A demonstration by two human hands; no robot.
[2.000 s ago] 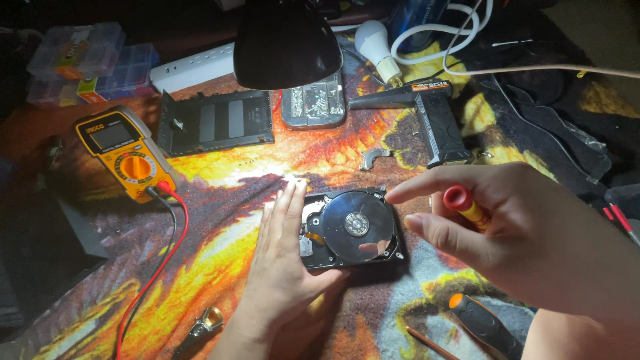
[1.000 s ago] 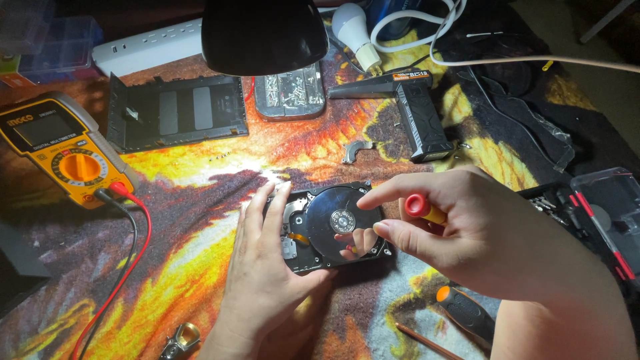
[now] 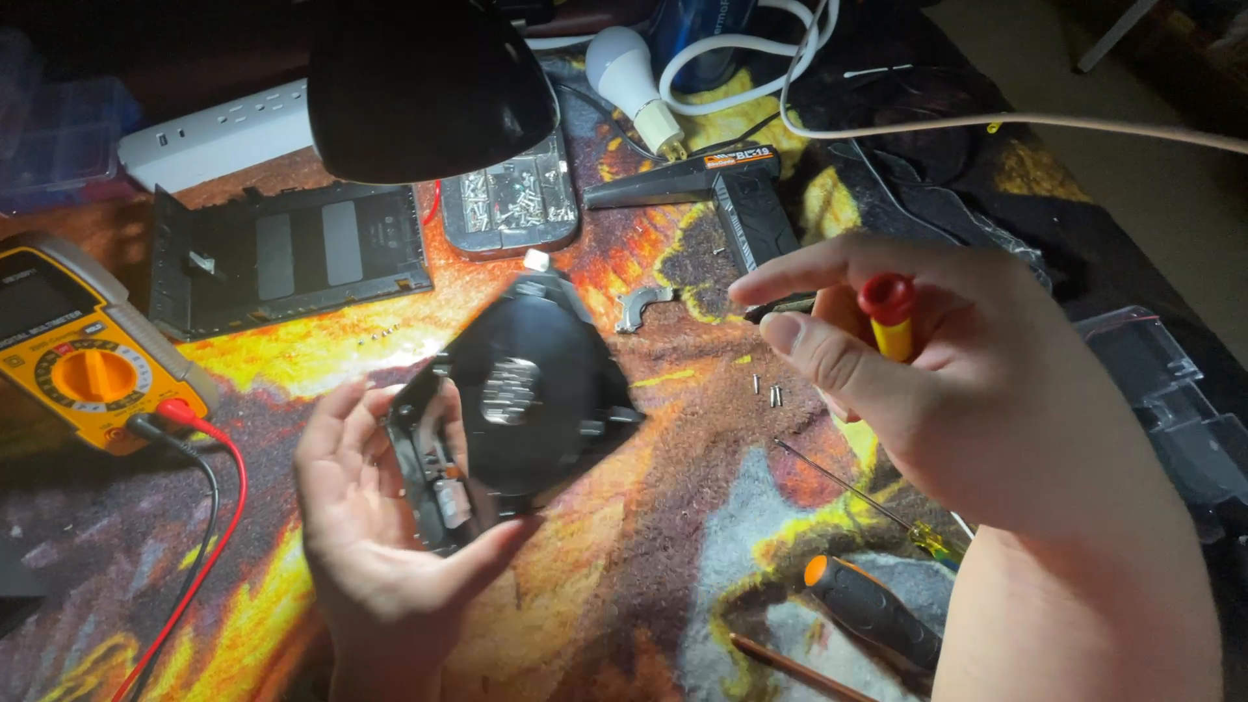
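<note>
My left hand (image 3: 390,526) grips an opened hard disk drive (image 3: 536,390) by its edge, tilted up from the patterned cloth and somewhat blurred. The drive's dark round platter faces me, with a bright hub at its middle. To the right, my right hand (image 3: 907,341) holds a screwdriver with a red and yellow handle (image 3: 889,317) among its curled fingers. A small dark part (image 3: 785,308) shows by its thumb and index finger; I cannot tell what it is. Several small screws (image 3: 770,392) lie below that hand, and a curved metal bracket (image 3: 643,306) lies between the hands, farther back.
A yellow multimeter (image 3: 93,356) with leads is at left. Behind are a black plastic cover (image 3: 302,253), a screw tray (image 3: 512,210), a lamp shade (image 3: 429,88) and a light bulb (image 3: 629,83). An orange-and-black handle (image 3: 873,609) and a thin screwdriver (image 3: 848,483) lie front right.
My left hand has lifted and tilted the drive, which lay flat on the cloth before. My right hand has moved away from it to the right, still with the screwdriver.
</note>
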